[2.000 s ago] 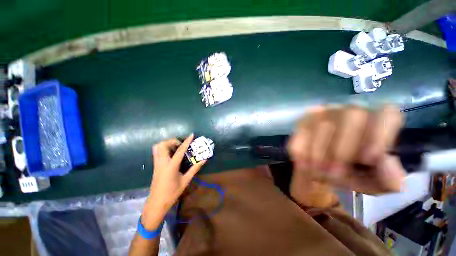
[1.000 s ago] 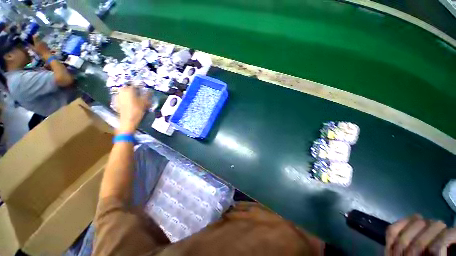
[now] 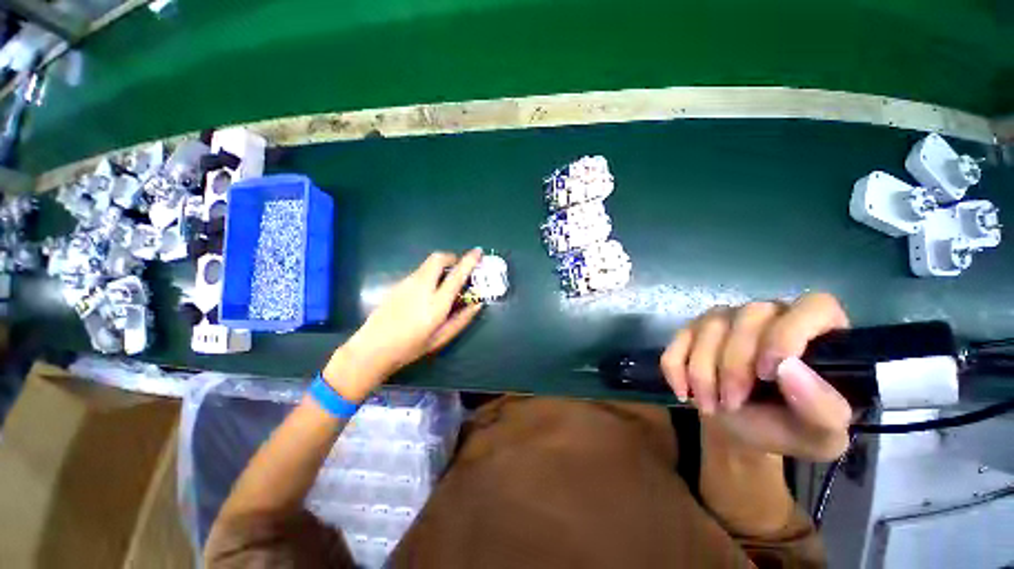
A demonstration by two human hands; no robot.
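My left hand (image 3: pixel 417 306), with a blue band on the wrist, holds a small white plug inner assembly (image 3: pixel 490 278) between thumb and fingers, at or just above the dark green bench. My fingers hide its left side. My right hand (image 3: pixel 767 372) is wrapped around a black electric screwdriver (image 3: pixel 878 353) with a white label, held level with its tip pointing left. The tip is to the right of the assembly and apart from it. Three more plug inner assemblies (image 3: pixel 578 227) stand in a column beyond my hands.
A blue bin (image 3: pixel 319 256) of tiny silver pieces stands left, beside a white holder (image 3: pixel 208 283) and a pile of white parts (image 3: pixel 122 233). White plug housings (image 3: pixel 886 205) lie at right. A pale rail (image 3: pixel 500 113) runs behind. A clear tray (image 3: pixel 373 478) and cardboard box (image 3: pixel 83 467) are below.
The view has swung back right. My left hand has moved from the white pile to the middle of the bench and now holds an assembly. The screwdriver remains in my right hand.
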